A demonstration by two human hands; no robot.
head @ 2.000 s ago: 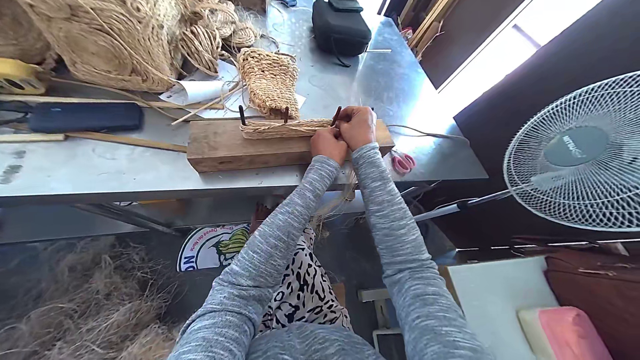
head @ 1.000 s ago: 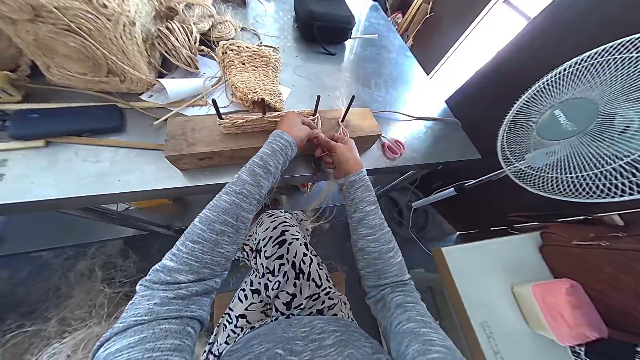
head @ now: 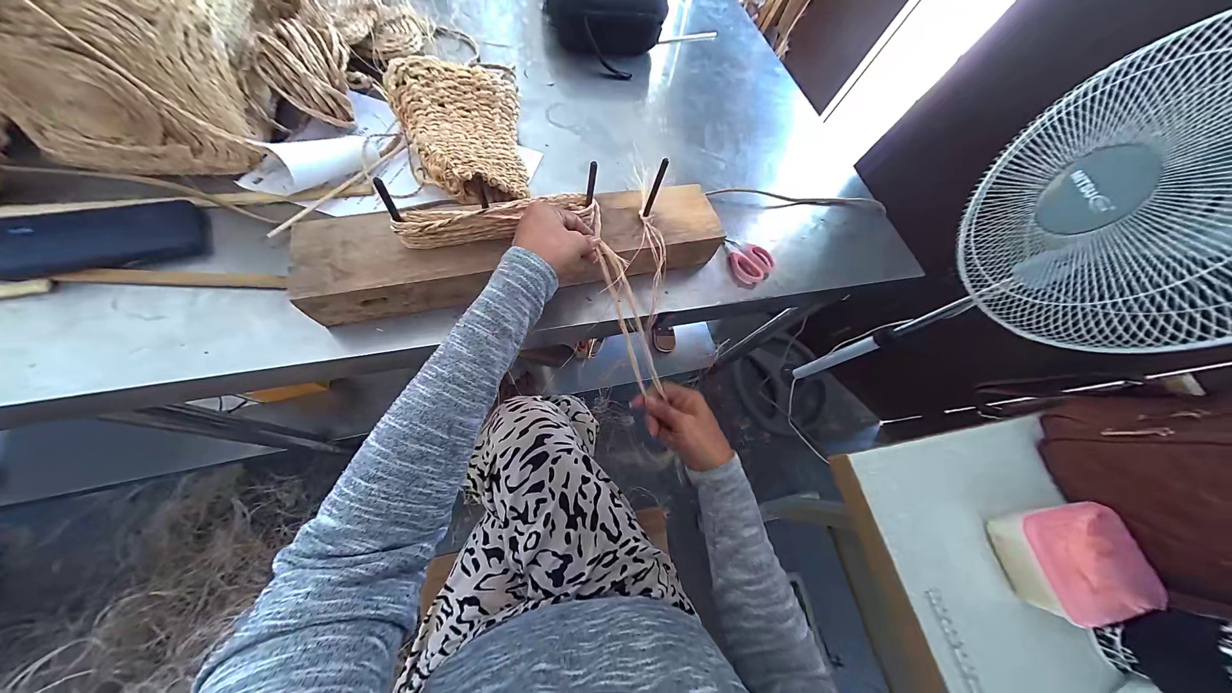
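Note:
A wooden block (head: 385, 274) with several upright dark pegs lies along the front edge of the metal table. Braided natural fiber (head: 462, 223) is looped around its left pegs, and a woven fiber piece (head: 460, 120) rests behind it. My left hand (head: 555, 236) pinches the fiber at the braid's right end, beside a peg (head: 592, 183). From there long loose strands (head: 630, 322) run down over the table edge to my right hand (head: 681, 423), which grips their lower part above my lap. More strands hang from the rightmost peg (head: 656, 188).
Pink-handled scissors (head: 750, 263) lie right of the block. Fiber bundles (head: 125, 87), paper (head: 318, 159) and a dark blue case (head: 101, 239) are at left. A black pouch (head: 608, 24) sits at the back. A fan (head: 1107, 192) stands at right, above a side table (head: 924, 539).
My right hand has moved from the block down toward my lap, drawing strands out below the table edge. My left hand remains at the braid.

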